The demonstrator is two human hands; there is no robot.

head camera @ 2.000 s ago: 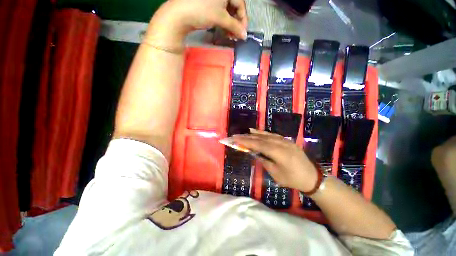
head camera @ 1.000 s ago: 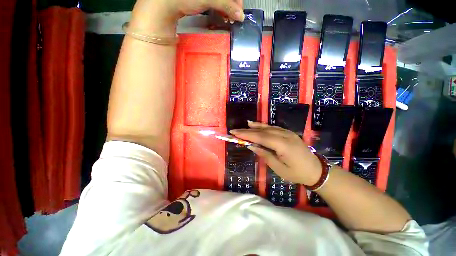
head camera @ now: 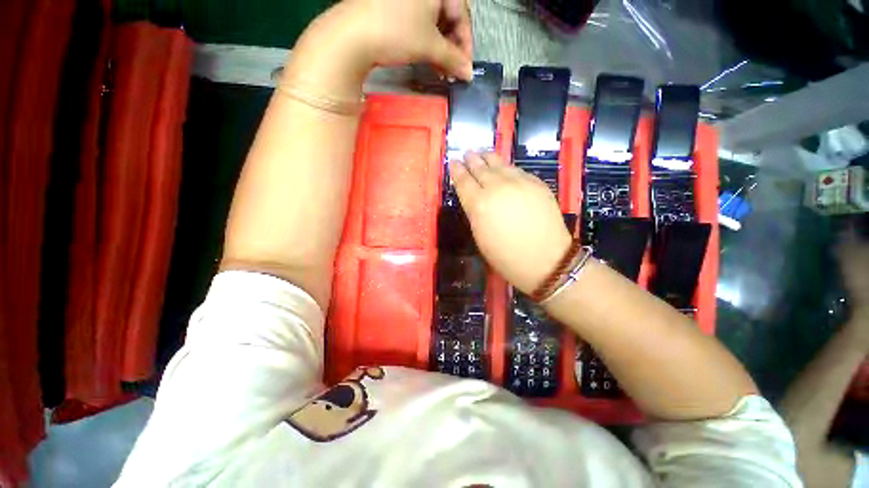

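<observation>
A red tray (head camera: pixel 394 191) holds black flip phones, opened flat in two rows; its left column of pockets holds none. My left hand (head camera: pixel 419 43) is at the top left corner of the upper left phone's screen (head camera: pixel 474 110), thumb and finger close together; I cannot tell whether they pinch anything. My right hand (head camera: pixel 510 214) lies palm down, fingertips at the lower edge of that same screen, covering the keypad below. No card shows; whether one is under the hand is hidden.
Stacked red trays (head camera: pixel 133 200) stand at the left. A blue binder clip (head camera: pixel 734 207) and a small white labelled item (head camera: pixel 837 190) are at the right. Another person's arm (head camera: pixel 829 372) is at the lower right. A dark object (head camera: pixel 570 11) and shiny clear film (head camera: pixel 648 33) lie behind the tray.
My right hand has moved up from the lower left phone to the upper phone's screen edge, and the white card is out of sight. My left hand stays at the screen's top corner.
</observation>
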